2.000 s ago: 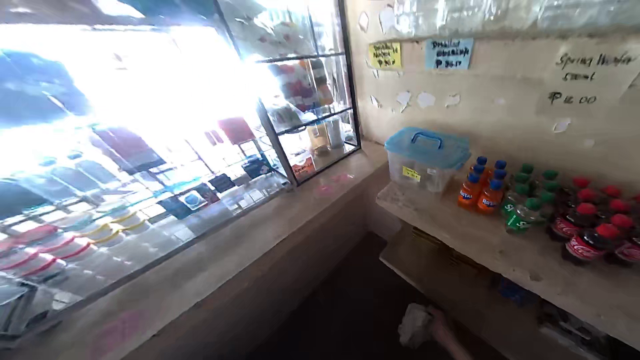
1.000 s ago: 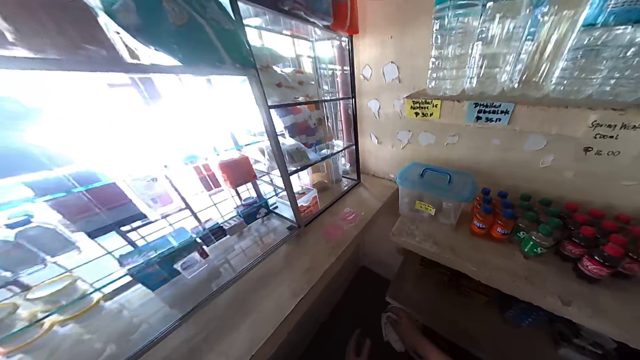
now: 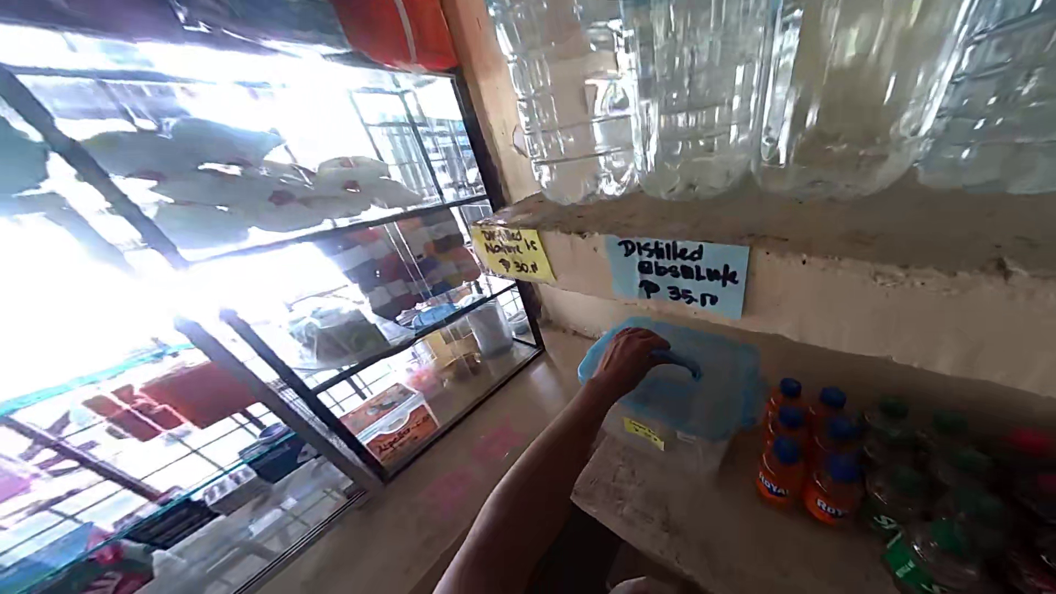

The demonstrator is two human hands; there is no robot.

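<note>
A clear plastic storage box (image 3: 672, 441) with a translucent blue lid (image 3: 722, 388) sits on the concrete shelf, close to the wall corner. My left hand (image 3: 631, 359) reaches up from the bottom centre to the lid, its fingers curled on the near end of the blue handle (image 3: 683, 363). A small yellow label is stuck on the box's front. Only a sliver of my right hand (image 3: 648, 586) shows at the bottom edge, below the shelf; its fingers and anything in it are hidden.
Orange soda bottles (image 3: 780, 470) and green-capped bottles (image 3: 916, 553) stand right of the box. Large clear water bottles (image 3: 693, 99) line the concrete ledge (image 3: 825, 239) above, which bears price notes. A metal-framed glass display case (image 3: 371, 363) stands at the left.
My left hand has come up from low in the view onto the lid's handle. My right hand, earlier seen lower centre with a pale cloth-like thing, is now mostly out of frame. The view has moved closer to the box.
</note>
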